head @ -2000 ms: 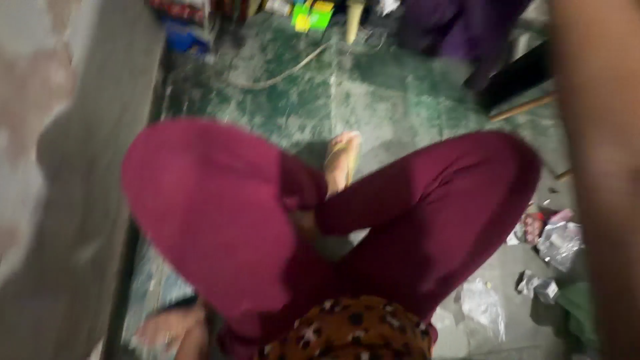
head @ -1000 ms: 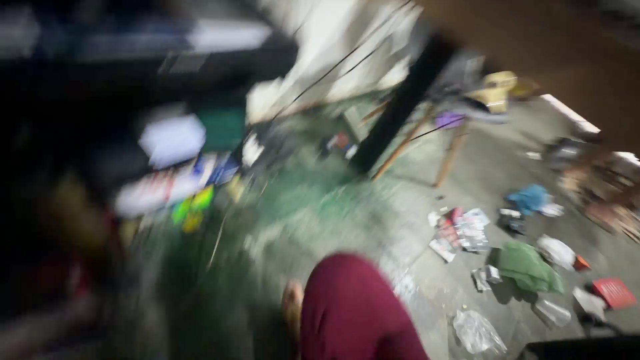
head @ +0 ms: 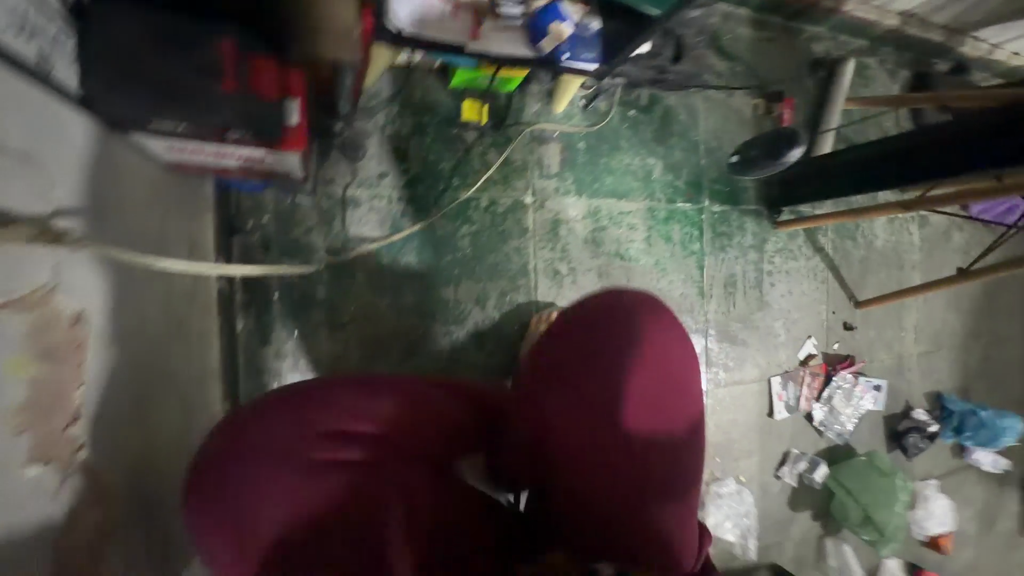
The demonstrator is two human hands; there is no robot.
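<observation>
Neither of my hands can be made out in the head view. My two bent legs, in maroon trousers, fill the lower middle, and part of a bare foot shows beside the right knee. A pale cable runs from the wall at the left across the worn green floor. Near its far end lie a bright green item and a small yellow one.
A black and red box stands at the upper left. Wooden legs of a stand reach in from the right, near a dark round object. Crumpled foil, a green plastic bag, a blue bag and clear plastic litter the floor.
The view has swung strongly right and back. One second ago only one knee showed; both knees are in view now. The arm-like shape at the right edge two seconds ago is gone from there.
</observation>
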